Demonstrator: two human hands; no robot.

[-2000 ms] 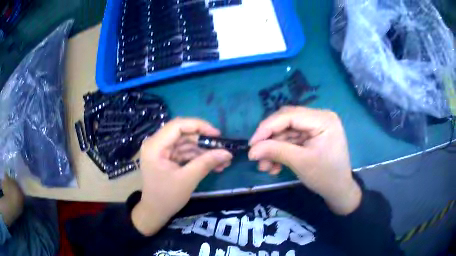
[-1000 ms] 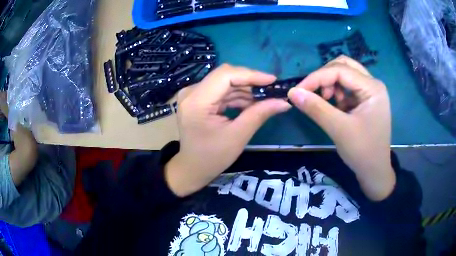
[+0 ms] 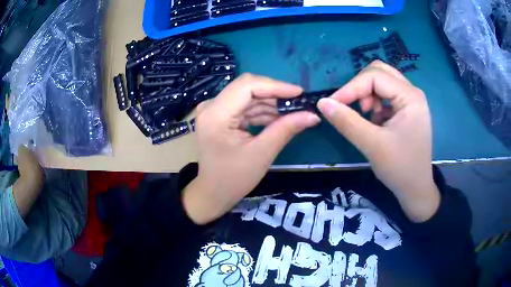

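Observation:
A short glossy black housing (image 3: 300, 103) with pale dots is held level above the green mat, near the bench's front edge. My left hand (image 3: 246, 134) grips its left end between thumb and fingers. My right hand (image 3: 381, 126) has thumb and index finger closed on its right end and covers that end. Whether a small insert is between the right fingertips cannot be seen. A jumbled pile of black housings (image 3: 173, 81) lies to the left. A flat cluster of small black inserts (image 3: 381, 55) lies beyond my right hand.
A blue tray (image 3: 274, 23) with housings in columns and a white liner is cut off at the top edge. A plastic bag with dark contents (image 3: 67, 84) lies at the left on tan board (image 3: 117, 160). Another clear bag (image 3: 482, 50) is at the right. Another person's arm (image 3: 28, 182) is at lower left.
The camera view has shifted, so the bench things sit lower and further right than two seconds ago. Both hands still hold the housing, with the right fingers now further over its right end.

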